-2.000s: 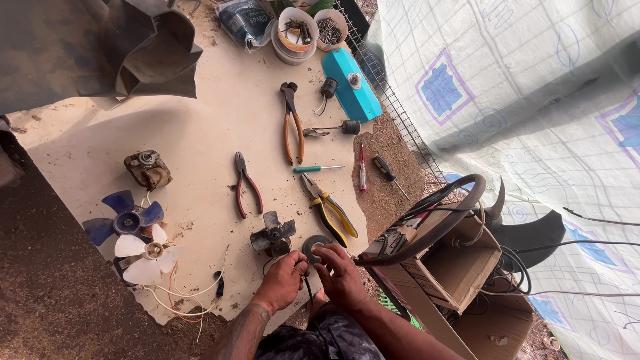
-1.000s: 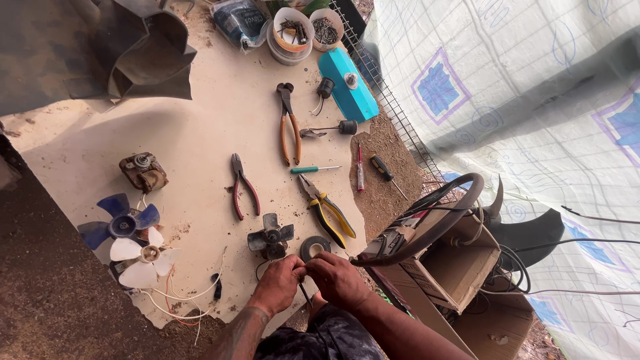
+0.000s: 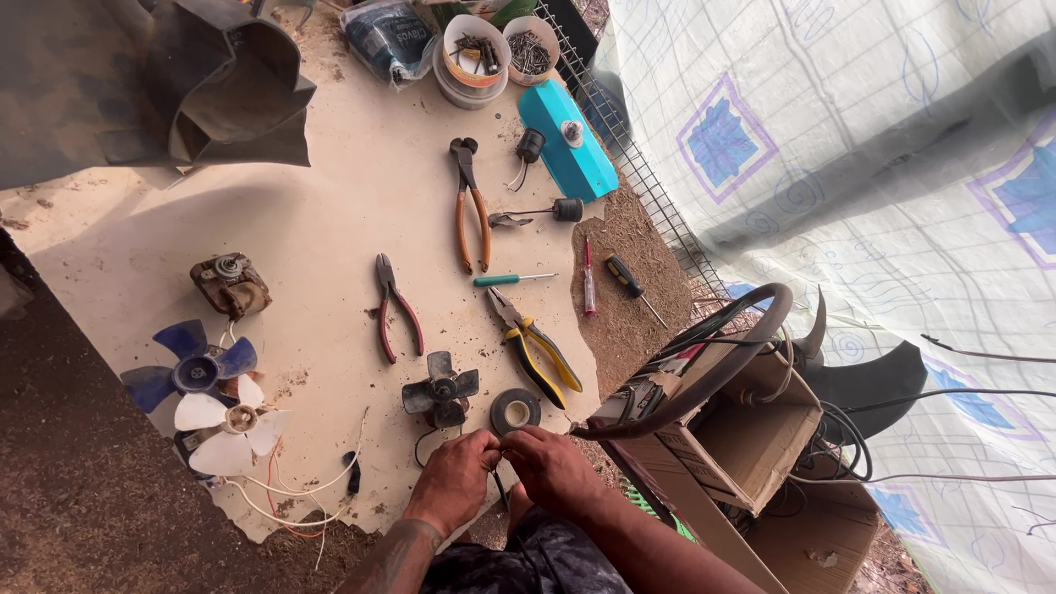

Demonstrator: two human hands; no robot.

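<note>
My left hand (image 3: 455, 477) and my right hand (image 3: 551, 469) meet at the table's near edge, fingertips pinched together on a thin dark cable (image 3: 501, 488). The cable's end between the fingers is hidden. Just above my left hand lies a small motor with a dark four-bladed fan (image 3: 441, 389), a wire curving from it toward that hand. A roll of black electrical tape (image 3: 516, 412) lies flat right above my right hand. Yellow-and-black combination pliers (image 3: 536, 348) rest beyond the roll, and red-handled diagonal cutters (image 3: 398, 309) lie beyond the fan.
Orange-handled end nippers (image 3: 469, 206), a green screwdriver (image 3: 516, 280) and a bare motor (image 3: 231, 285) lie farther off. At left are a blue fan (image 3: 195, 373) and a white fan (image 3: 240, 418). Cardboard boxes (image 3: 726, 445) with cables stand at right; tubs of nails (image 3: 530, 51) are at the back.
Two seconds ago my right hand's fingers were over the tape roll; they have come down and left against my left hand's fingers, leaving the roll uncovered.
</note>
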